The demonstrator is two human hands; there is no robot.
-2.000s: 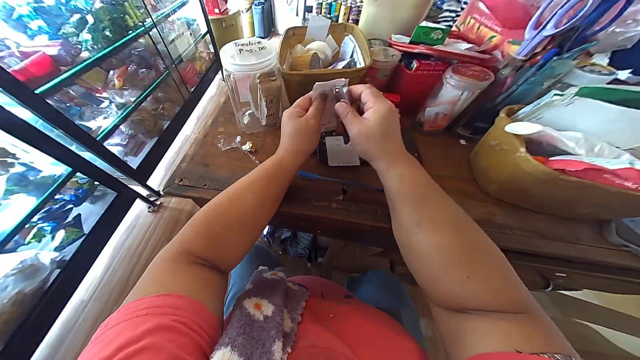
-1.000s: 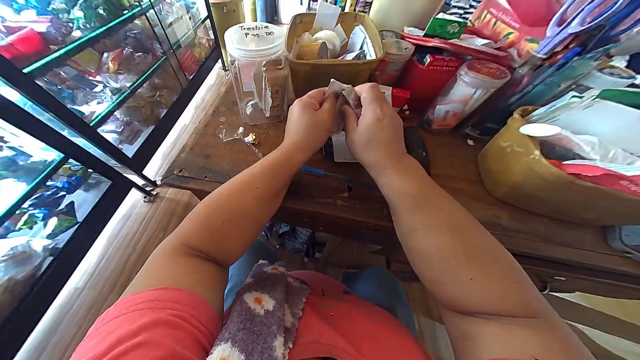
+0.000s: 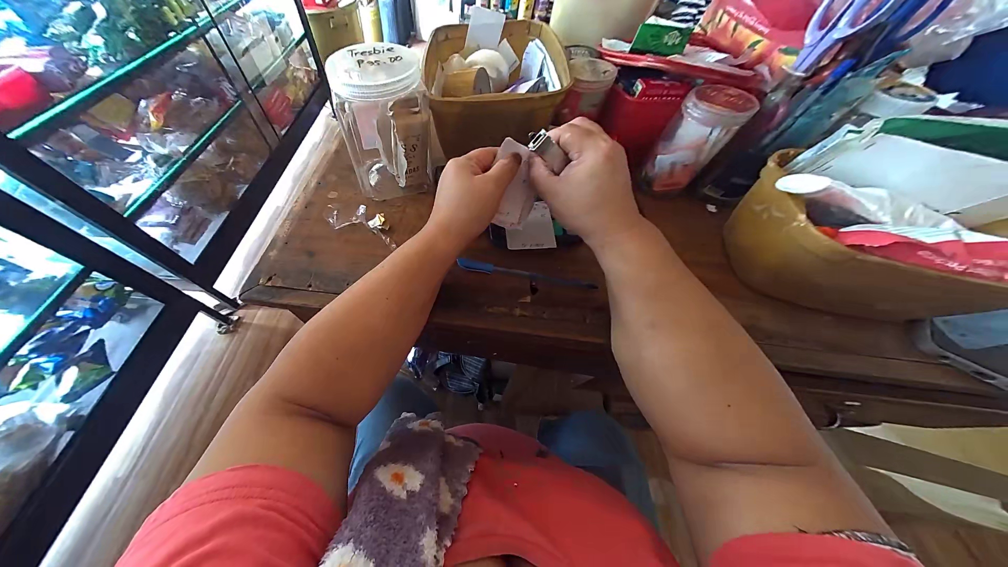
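Observation:
Over the wooden desk, my left hand (image 3: 472, 193) pinches a small piece of whitish paper or card (image 3: 516, 189). My right hand (image 3: 587, 177) touches the other side of that piece and grips a small metal object (image 3: 543, 146), whose silvery end sticks up past my fingers; its exact kind I cannot tell. Below my hands a white label (image 3: 531, 228) lies on a dark object that is mostly hidden. A blue pen (image 3: 524, 273) lies near the desk's front edge.
A clear plastic jar (image 3: 382, 126) and a yellowish basket (image 3: 496, 114) with papers stand behind my hands. Crumpled clear wrapping (image 3: 362, 219) lies at left. A filled tan basket (image 3: 850, 268) and a red-lidded jar (image 3: 697, 138) are at right. A glass display case (image 3: 157, 157) borders the left.
The small metal object now shows upright at my right fingers, while a second ago my fingers mostly covered what they held. My hands remain close together above the desk.

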